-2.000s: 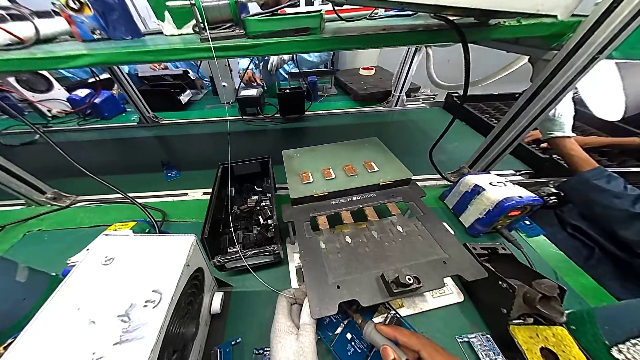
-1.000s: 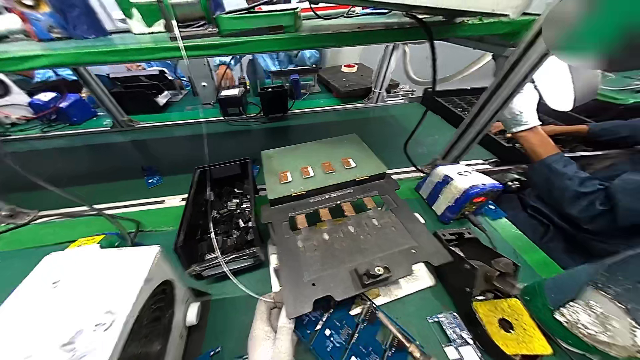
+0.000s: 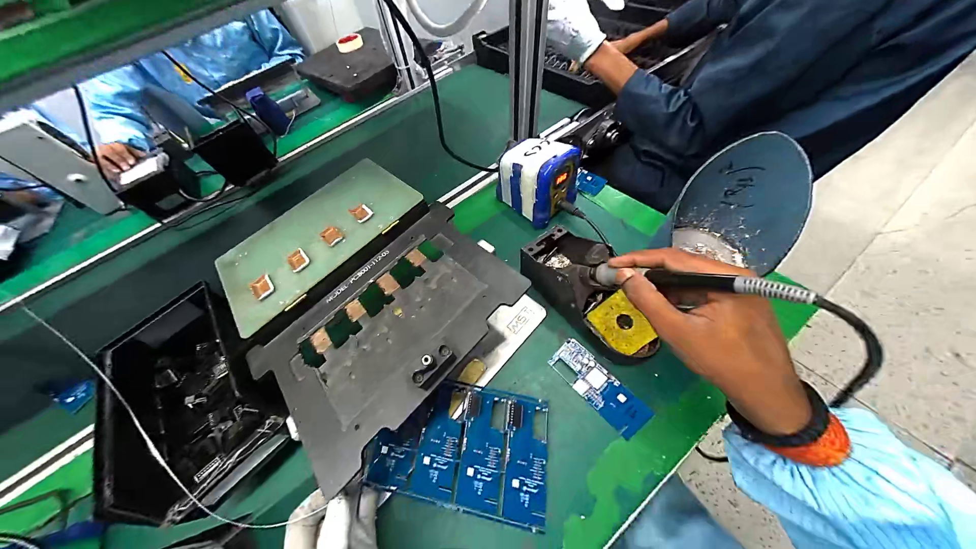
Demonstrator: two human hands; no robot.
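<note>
My right hand, bare, grips a soldering iron by its handle, with the tip end inside the black iron stand. A yellow cleaning sponge sits at the stand's front. My left hand, in a white glove, is at the lower edge of the black fixture plate; its fingertips are partly hidden, and a thin solder wire runs to it. Beside that hand a blue panel of circuit boards lies partly under the plate. A separate circuit board rests right of the panel.
Behind the plate stands a green-topped block with several small copper-coloured pieces. A black bin of small parts is at left. The soldering station stands behind the stand, near a metal post. Co-workers' arms are beyond.
My right hand has moved right with the soldering iron, from beside the circuit panel to the stand. The view has swung right and the bench appears tilted. My left hand remains by the plate's lower edge.
</note>
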